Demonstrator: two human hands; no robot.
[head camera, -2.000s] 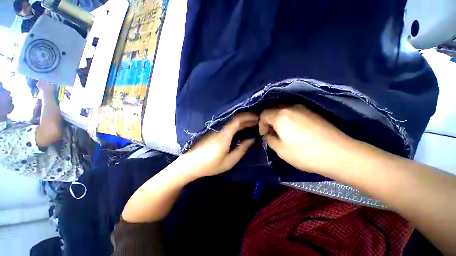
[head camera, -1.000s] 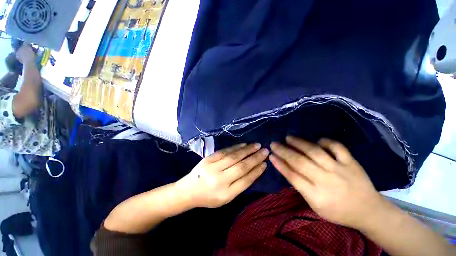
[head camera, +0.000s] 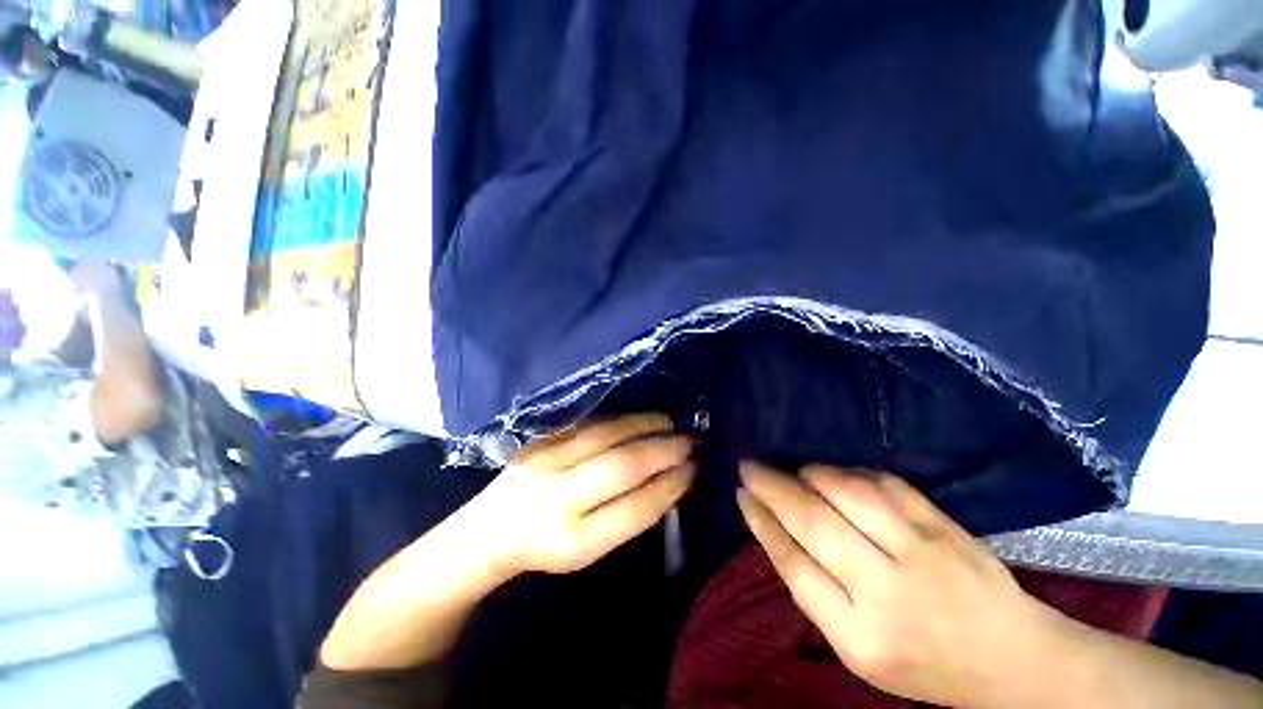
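A dark navy garment (head camera: 831, 166) lies spread over the white table towards me. Its opening faces me, with a pale, frayed overlocked edge (head camera: 776, 302) arching over the dark inside. My left hand (head camera: 589, 492) lies at the left of the opening, fingers together and pointing right on the near layer. My right hand (head camera: 880, 568) lies at the right, fingers extended and slightly apart on the near layer. A gap of dark cloth shows between the fingertips. A small pale mark shows beside the left fingertips. Whether either thumb pinches cloth underneath is hidden.
A measuring tape (head camera: 1136, 547) runs along the table's front edge at right. Part of a white machine (head camera: 1198, 31) is at top right. A worn yellow and blue panel (head camera: 316, 208) is at left. Another person's arm (head camera: 122, 360) is beyond it. Dark red cloth (head camera: 748, 637) covers my lap.
My hands first worked close together inside the opening, then flattened on the near layer. Since then they have moved slightly apart, and the opening's inside shows more. The camera view has shifted.
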